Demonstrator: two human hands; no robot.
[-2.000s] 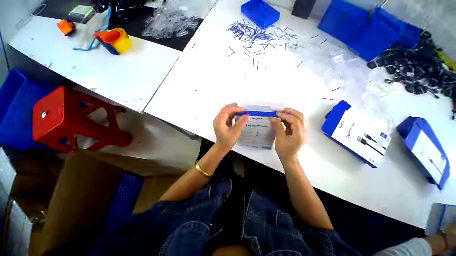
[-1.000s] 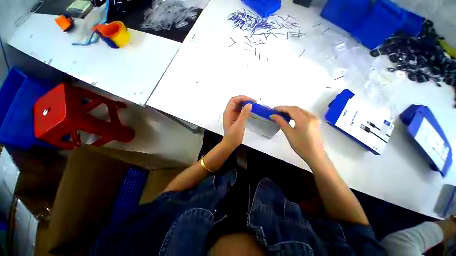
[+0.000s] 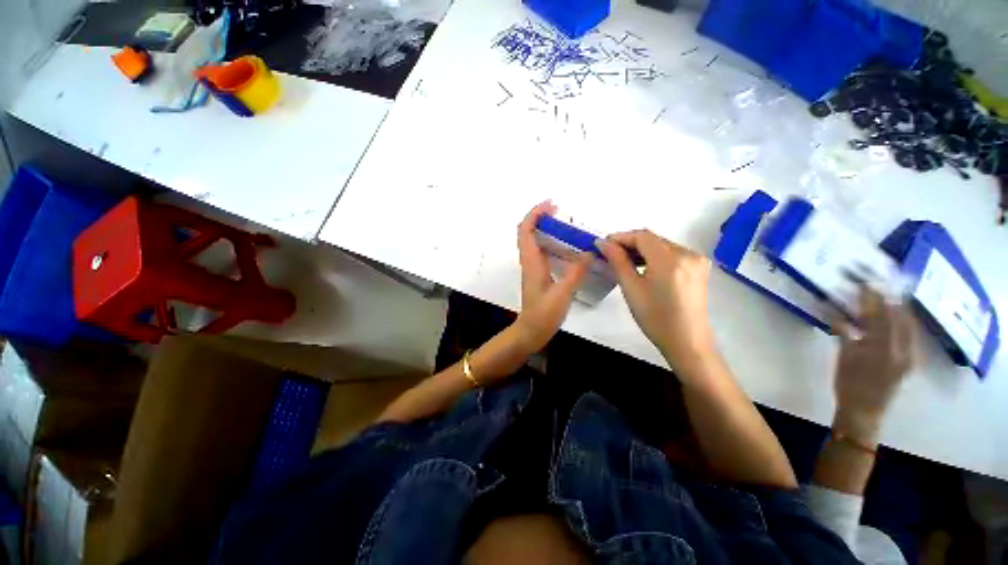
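Observation:
A small retail box with a narrow blue top end is held upright over the front of the white table. My left hand grips its left side, with the fingers up beside the blue end. My right hand has thumb and fingertips at the right end of the blue flap. The box's lower part is partly hidden by my left hand.
At right, another person's hand holds a blurred box over waiting boxes. Dark-blue slivers, blue bins and black cables lie behind. A red stool and brown carton stand at left.
The box has gone from lying flatter to upright, with my fingers now at the blue end. Another person's hand has come in at the right with a box.

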